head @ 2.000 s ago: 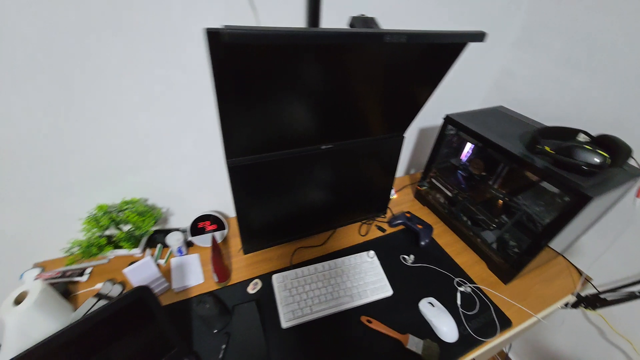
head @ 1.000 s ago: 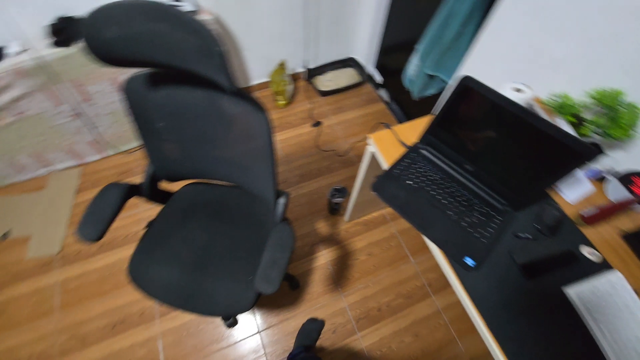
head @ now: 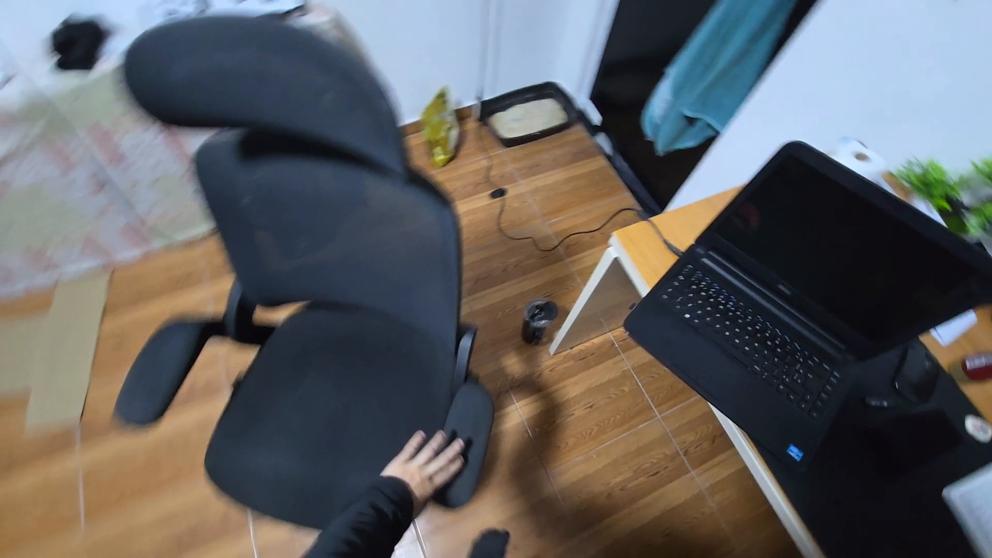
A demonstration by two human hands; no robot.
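My left hand, in a black sleeve, is low in the view, palm down with its fingers spread. It is at the inner side of the near armrest of a black office chair, and its fingertips overlap the armrest pad. Whether it presses on the pad is hard to tell. The chair has a mesh back and a wide headrest. My right hand is not in view.
An open black laptop overhangs the edge of a wooden desk at right. On the floor are a dark cup-like container, a cable, a black tray, a yellow bag and flat cardboard. A teal towel hangs behind.
The view has swung from the monitors and keyboard to the chair and floor. My left hand, absent from both earlier frames, is now at the chair's armrest.
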